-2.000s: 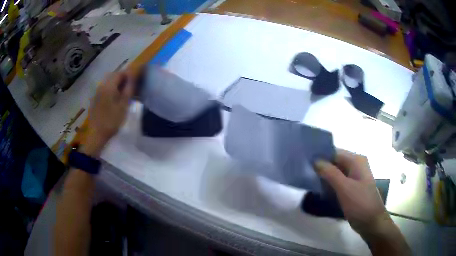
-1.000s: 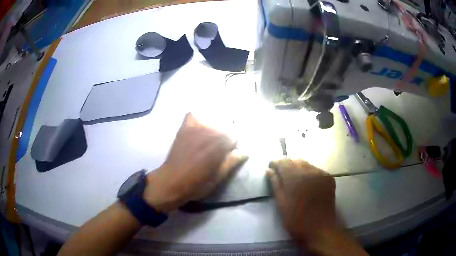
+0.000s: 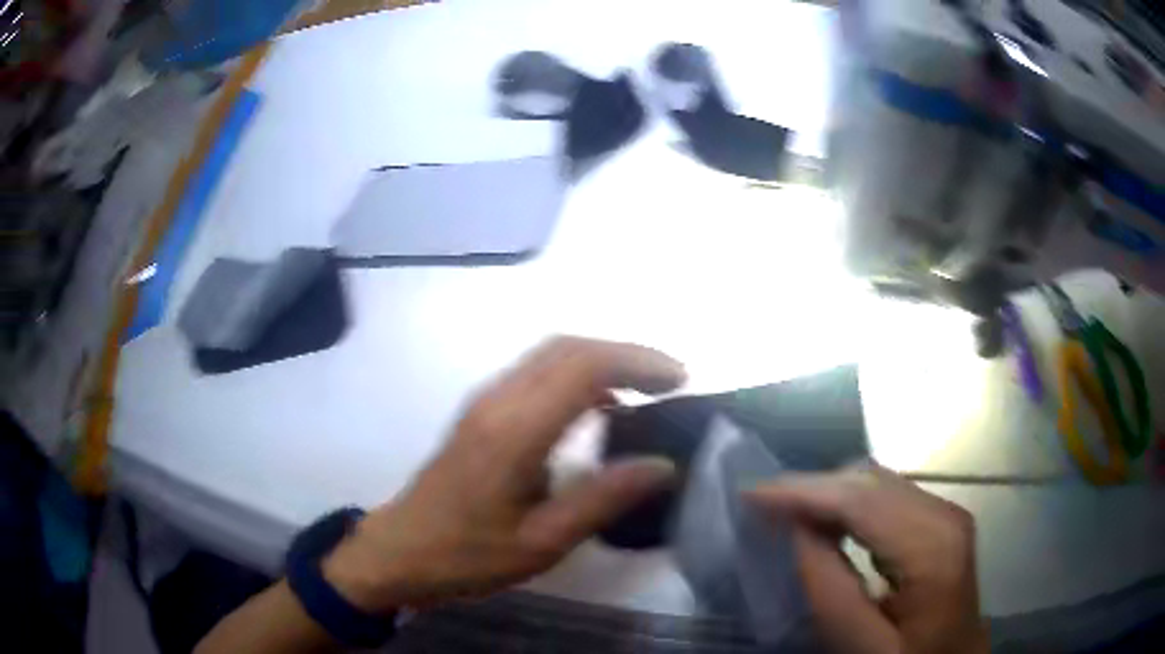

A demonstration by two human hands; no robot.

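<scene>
A dark panel (image 3: 799, 415) lies near the table's front edge, below the lamp glare. A grey sheet or panel (image 3: 741, 537) stands folded up over it, blurred. My right hand (image 3: 894, 543) pinches the grey piece between thumb and fingers. My left hand (image 3: 530, 466) is at the dark panel's left end, thumb and fingers apart around its corner; whether it grips the panel is unclear. A light grey panel with a dark border (image 3: 454, 215) lies behind my left hand. Another dark panel with a folded grey piece (image 3: 275, 311) lies at left.
The white sewing machine head (image 3: 933, 166) stands at the right. Scissors with yellow and green handles (image 3: 1088, 403) and a purple tool (image 3: 1022, 351) lie beyond it. Two curled dark pieces (image 3: 601, 115) (image 3: 728, 134) lie at the back. Blue strip (image 3: 198, 211) at left.
The view has shifted left. My hands have moved from pressing flat on the work to apart at the dark panel, and the grey piece is now lifted in my right hand.
</scene>
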